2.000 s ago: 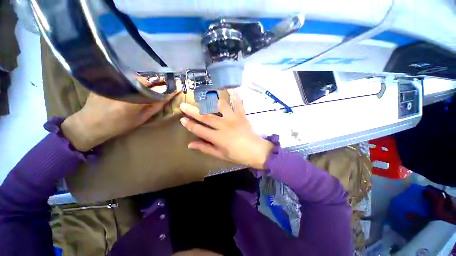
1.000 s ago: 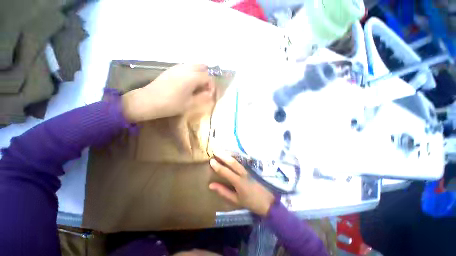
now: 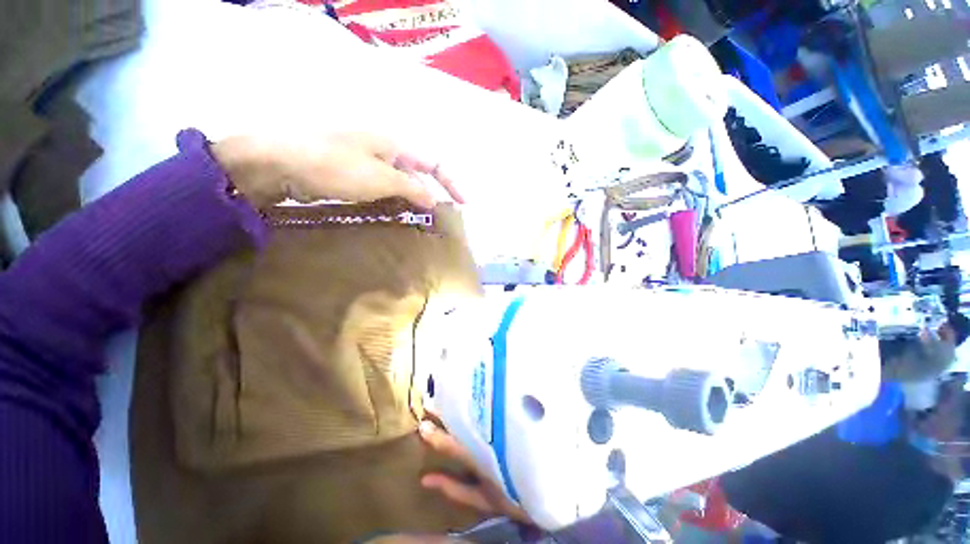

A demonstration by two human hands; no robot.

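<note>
The khaki-brown garment panel (image 3: pixel 287 499) lies under the machine head. A patch pocket (image 3: pixel 308 372) with raised folded edges and ribbed-looking cloth lies on it. The zipper (image 3: pixel 340 220) runs along the panel's far edge, with its slider at the right end. My left hand (image 3: pixel 330 170) lies at that far edge, just beyond the zipper, fingers extended. My right hand (image 3: pixel 468 480) rests fingertips on the panel beside the near end of the machine head, which partly hides it. The machine head (image 3: pixel 659 372) is white with a blue stripe and hides the needle.
Orange-handled scissors (image 3: pixel 575 250), a pink object (image 3: pixel 684 242) and a pale green container (image 3: pixel 681 96) stand or lie behind the machine. A red and white bag (image 3: pixel 425 37) is at the far side. Brown cut pieces (image 3: pixel 64 64) are far left. A person in blue (image 3: pixel 874 414) is at right.
The view has swung, showing more beyond the machine. My left hand has moved off the middle of the cloth to the far edge by the zipper. My right hand stays near the machine head's end.
</note>
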